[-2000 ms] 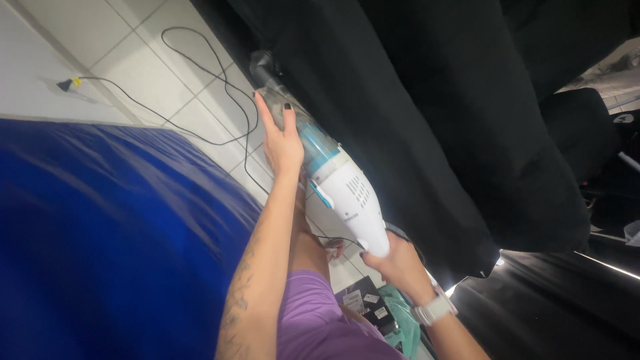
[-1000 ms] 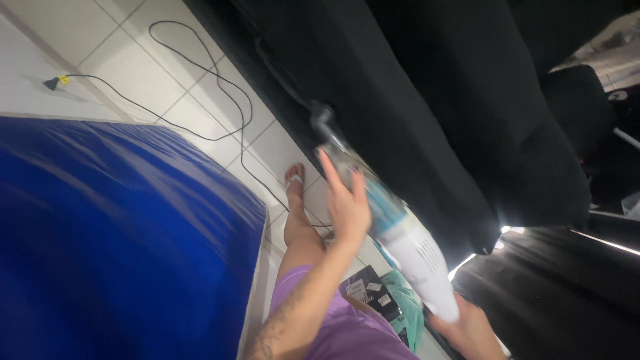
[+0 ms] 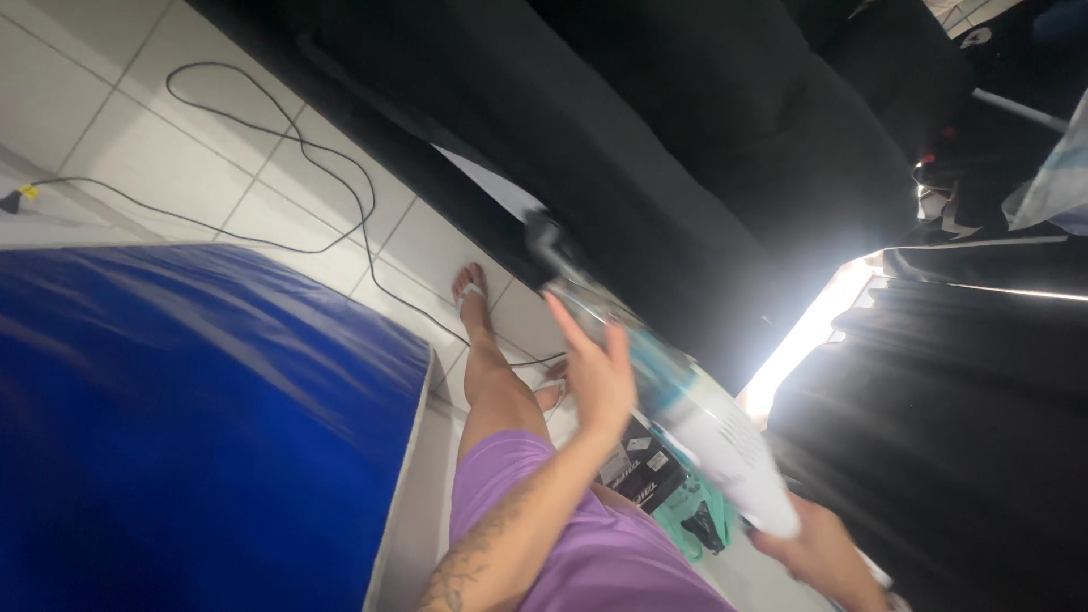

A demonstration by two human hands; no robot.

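Observation:
A white and teal handheld vacuum cleaner lies slantwise between my hands, its front end toward the upper left. Around its rear handle, my right hand is closed, partly hidden by the body. My left hand supports the clear dust cup near the front, thumb and fingers spread along it. The dark nozzle end is blurred and rests at or close to a black curtain; I cannot tell whether they touch.
A thin black cable loops over the white tiled floor, its plug at the far left. A blue covered mattress or pad fills the lower left. By my legs are a black box and a green plastic bag.
Both hands have moved right with the vacuum cleaner since two seconds ago. A pale strip now shows at the curtain's edge beyond the nozzle.

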